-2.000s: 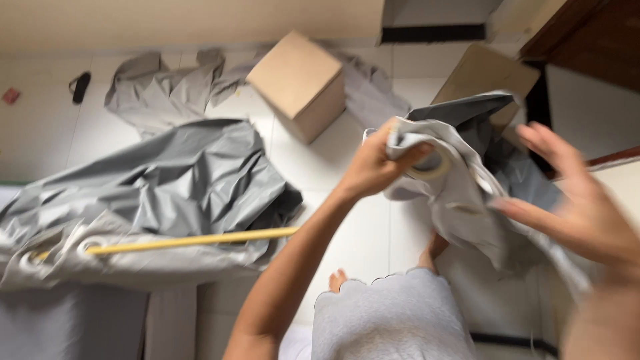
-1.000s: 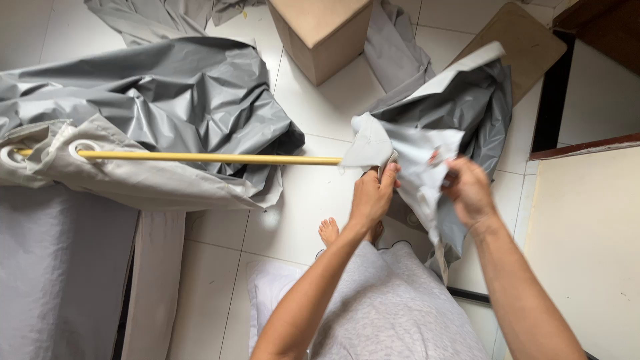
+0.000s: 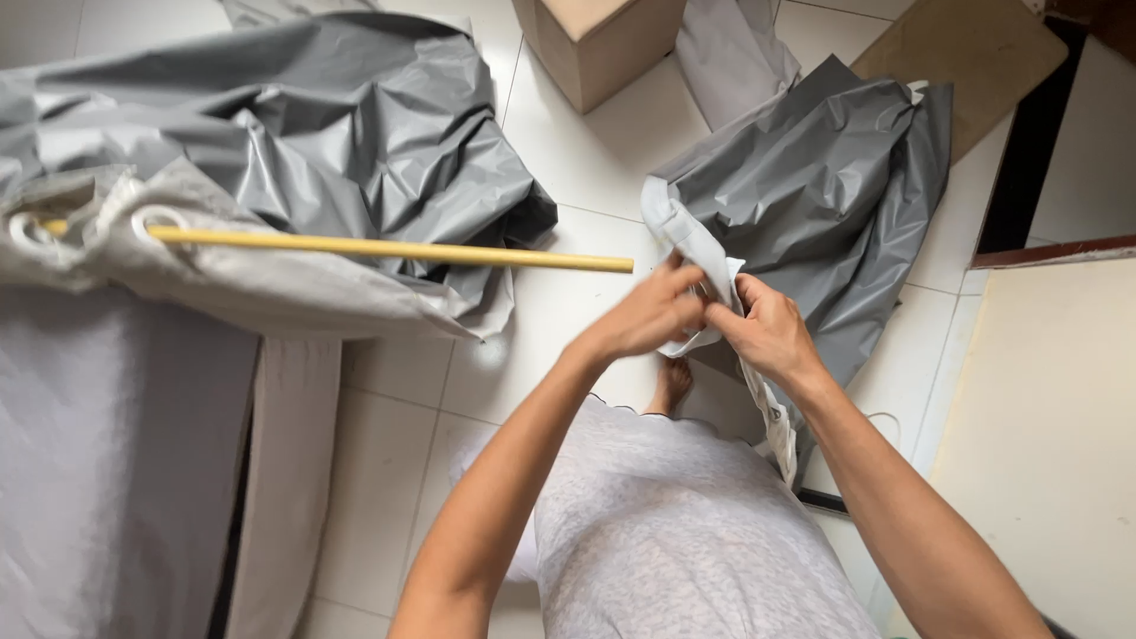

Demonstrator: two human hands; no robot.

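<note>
My left hand (image 3: 652,311) and my right hand (image 3: 768,328) meet at the white edge band (image 3: 688,235) of a grey coated curtain (image 3: 799,186). The right thumb and fingers pinch the band; the left fingers are bent against it, partly hidden and blurred. White eyelets show lower along that edge, below my right hand. Left of my hands, a yellow rod (image 3: 399,248) runs through white eyelet rings (image 3: 160,226) of a second grey curtain (image 3: 302,133). The rod's bare end stops just short of my left hand, apart from it.
A cardboard box (image 3: 612,53) stands on the white tiled floor (image 3: 568,160) ahead. A flat brown board (image 3: 967,62) lies at the upper right. A grey-covered bed or seat (image 3: 106,461) is at lower left, a cream panel (image 3: 1047,426) at right. My bare foot (image 3: 674,386) shows below my hands.
Both hands have come together on the curtain's white edge; one second ago they were apart on it. The grey curtain on the right now lies more spread out.
</note>
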